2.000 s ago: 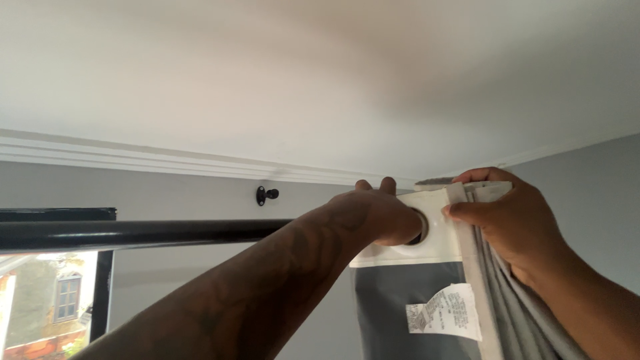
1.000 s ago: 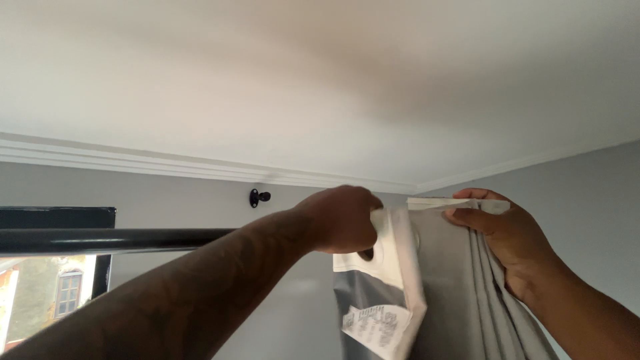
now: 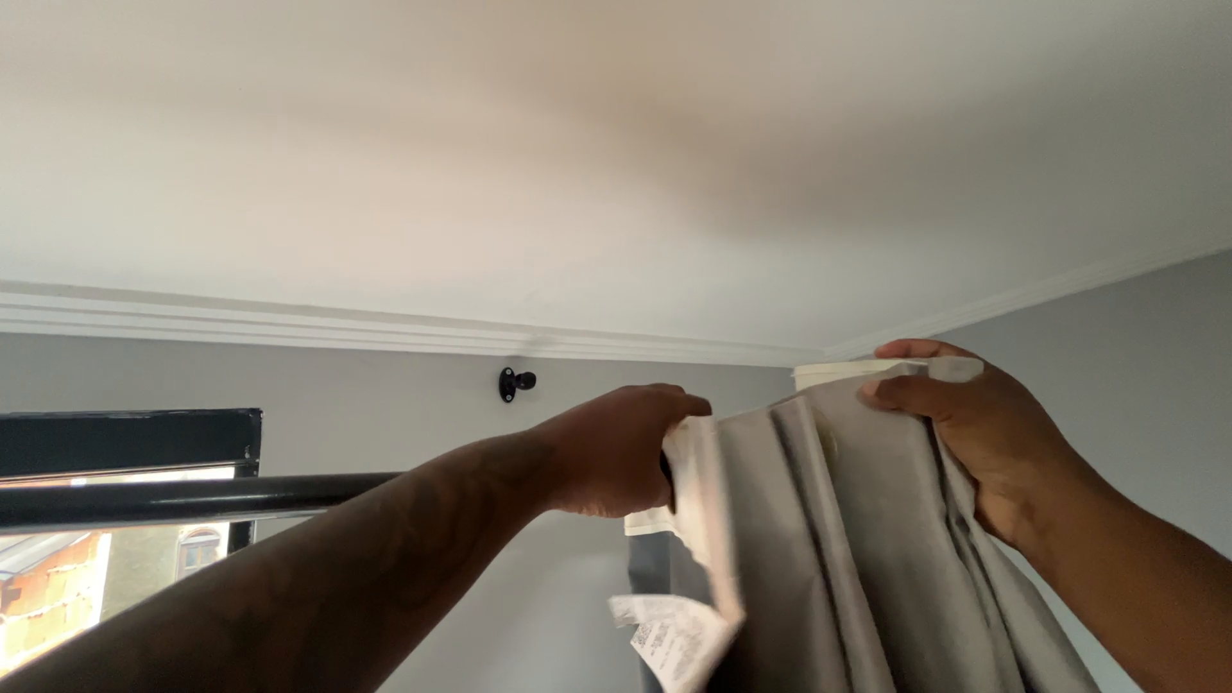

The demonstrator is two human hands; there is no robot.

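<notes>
My left hand (image 3: 626, 450) grips the near top edge of a grey curtain (image 3: 799, 539) with a white header band. My right hand (image 3: 972, 414) pinches the curtain's bunched top edge farther right, thumb in front. Folds of fabric hang between and below both hands. A white care label (image 3: 674, 630) bearing print sticks out from the curtain's side edge. The black curtain rod (image 3: 192, 498) comes in from the left and passes behind my left forearm; its far end is hidden.
A black rod bracket (image 3: 516, 383) is fixed to the grey wall below the white ceiling moulding (image 3: 385, 332). At the lower left is a window with a dark frame (image 3: 130, 443). The ceiling spans the upper view.
The eyelet that showed beside my left hand is now hidden. The curtain's grey face has turned more toward me and its top has spread between my hands.
</notes>
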